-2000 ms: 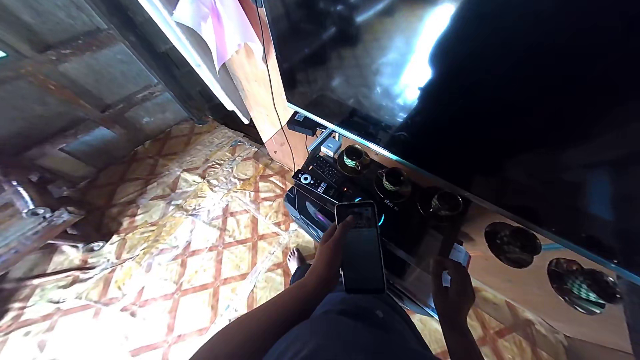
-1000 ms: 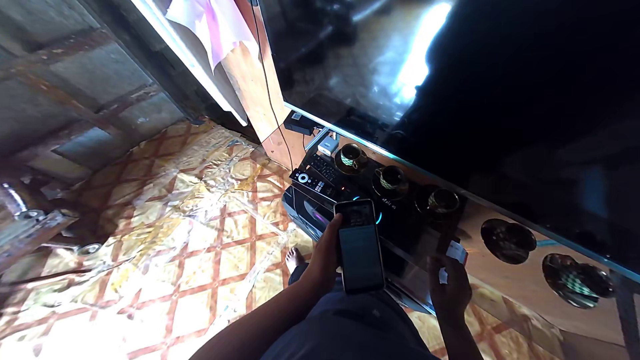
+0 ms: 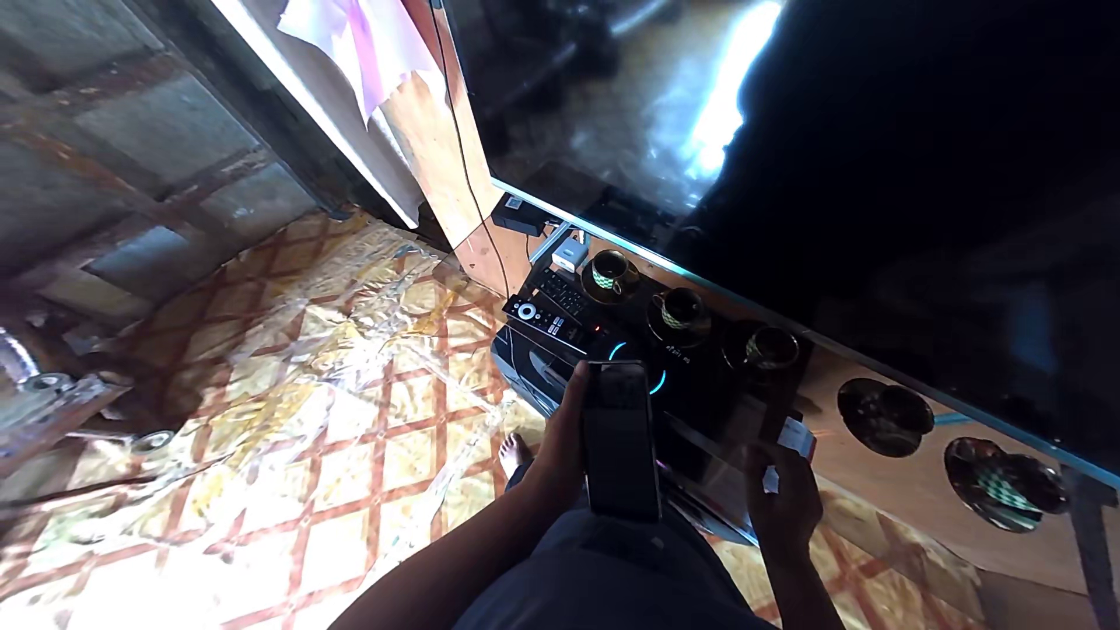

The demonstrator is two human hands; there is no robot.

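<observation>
My left hand [image 3: 560,446] grips a smartphone [image 3: 619,442] along its left side, thumb near the top edge; its screen is dark. My right hand [image 3: 787,503], to the right of the phone, holds a small white and red card or packet [image 3: 794,436] between its fingers. Just beyond the phone lies a black device with blue lit arcs [image 3: 658,378]. A black remote control [image 3: 544,320] rests at its left end. Several dark cups on saucers, among them a cup with a green checked pattern [image 3: 610,271], stand in a row behind.
A large glossy television screen [image 3: 612,114] rises behind the wooden shelf [image 3: 862,472]. A white power adapter [image 3: 570,254] and a black box [image 3: 518,215] sit at the shelf's left, by a hanging cable [image 3: 468,166]. Patterned floor covering [image 3: 350,464] spreads at left; my bare foot [image 3: 514,452] stands on it.
The phone's screen, faintly lit one second ago, is darker now. Both hands stay in about the same place.
</observation>
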